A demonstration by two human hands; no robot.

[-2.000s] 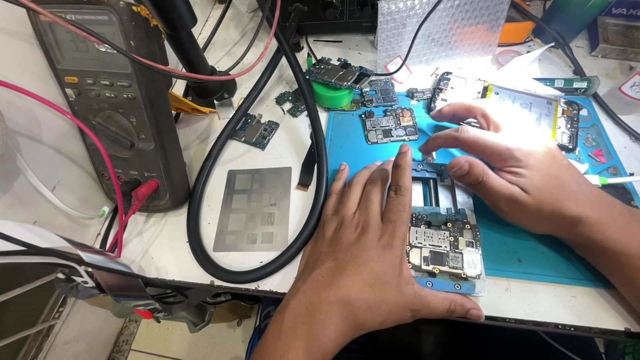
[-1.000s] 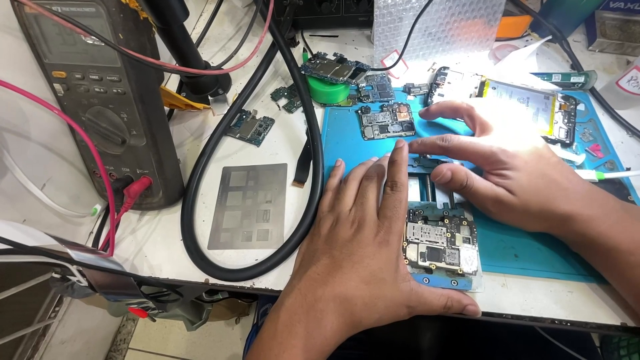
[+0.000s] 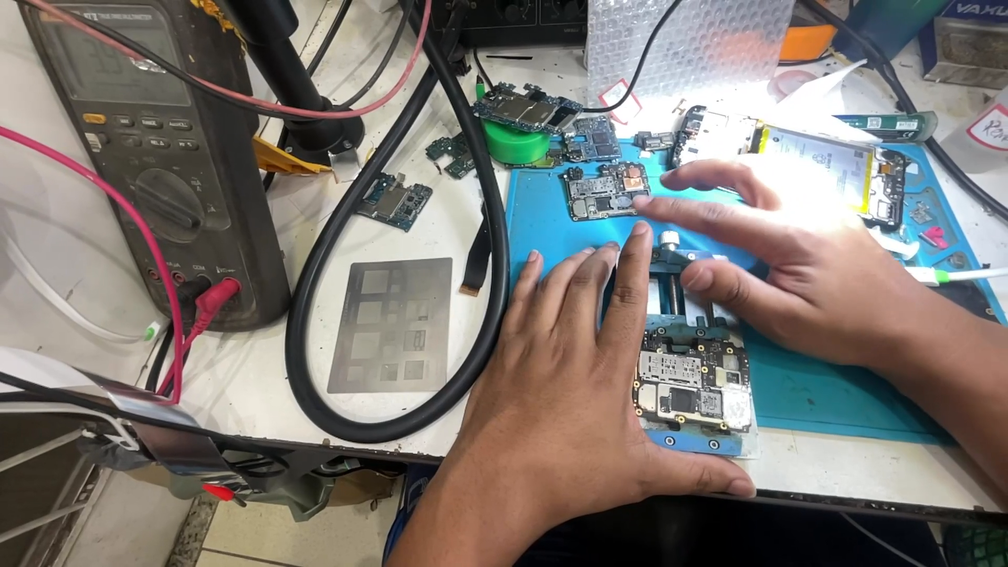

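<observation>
A phone circuit board (image 3: 683, 386) sits in a blue metal board holder (image 3: 693, 442) at the front edge of the blue mat (image 3: 811, 402). My left hand (image 3: 583, 362) lies spread along the holder's left side, its thumb across the near end. Over the far part of the holder hovers my right hand (image 3: 787, 260), thumb and fingers apart and holding nothing. Its index fingertip is at the lower right corner of a second phone board (image 3: 606, 191) on the mat; touch cannot be told. The holder's knurled screw (image 3: 669, 241) shows between the hands.
A multimeter (image 3: 157, 165) stands at the left. A thick black cable (image 3: 303, 346) loops around a metal stencil (image 3: 391, 324). Further boards lie behind, one atop a green round container (image 3: 516, 143). An opened phone with its battery (image 3: 819, 169) is at the back right, near bubble wrap (image 3: 685, 47).
My right index finger has straightened and reached to the left, toward the second board. The left hand stays beside the holder.
</observation>
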